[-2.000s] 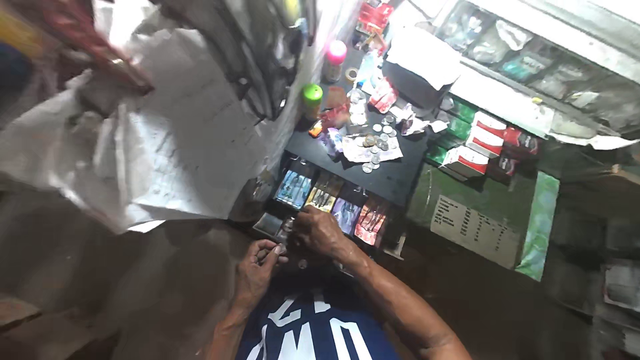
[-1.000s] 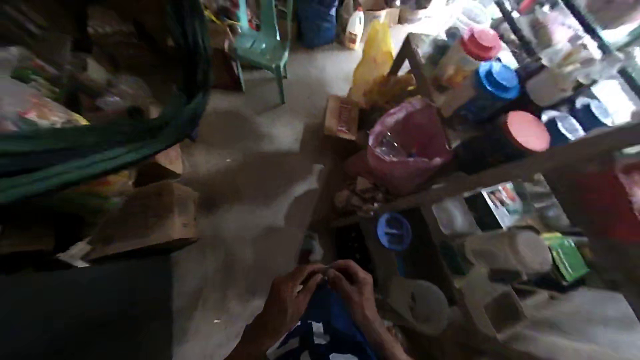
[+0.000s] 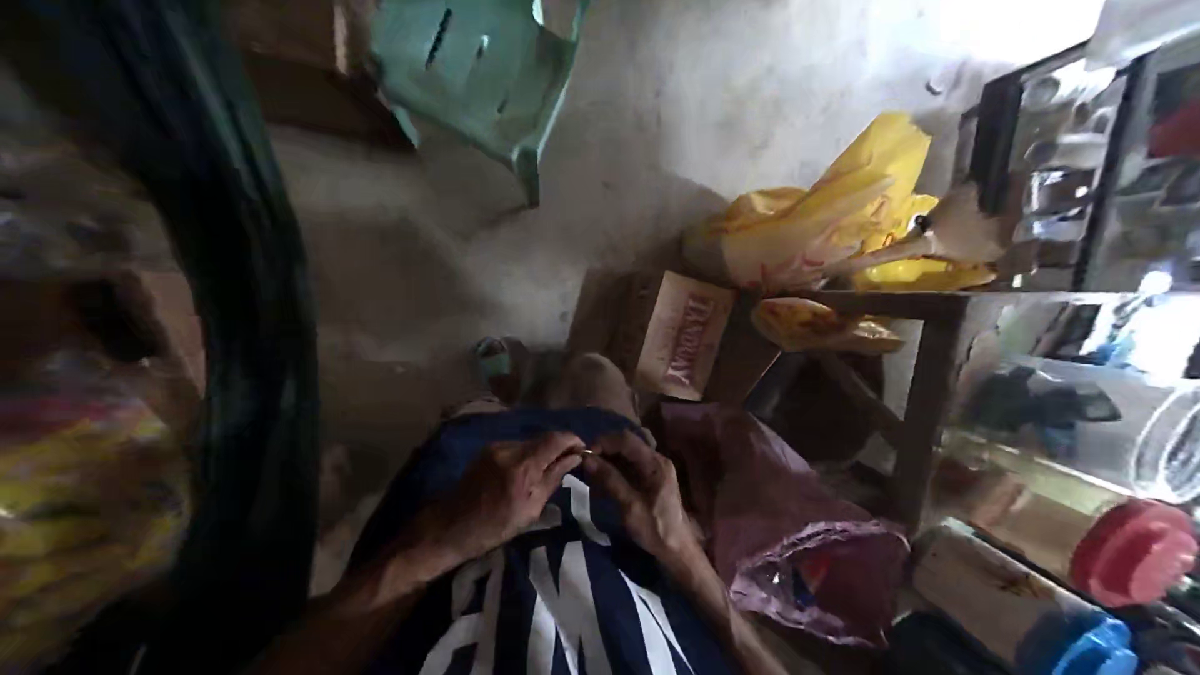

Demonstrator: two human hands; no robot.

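Both hands meet low in front of my navy shirt (image 3: 506,609), which bears white lettering. My left hand (image 3: 530,483) and my right hand (image 3: 637,487) pinch a tiny pale object (image 3: 588,453) between their fingertips. It is too small and blurred to name. The fingers of each hand are curled, with the palms hidden. Just beyond the hands are my knee and a sandalled foot (image 3: 495,358) on the floor.
A green plastic chair (image 3: 478,75) stands ahead. Right of my legs are a cardboard box (image 3: 686,335), a yellow plastic bag (image 3: 825,225) and a pink bag (image 3: 797,525). Shelves with lidded jars (image 3: 1134,553) line the right side. Dark green hanging fabric (image 3: 253,328) is at left.
The view has swung away from the counter with small packets, past the shelves, to the floor and chair. My hands, apart from each other two seconds ago, are now together at the fingertips.
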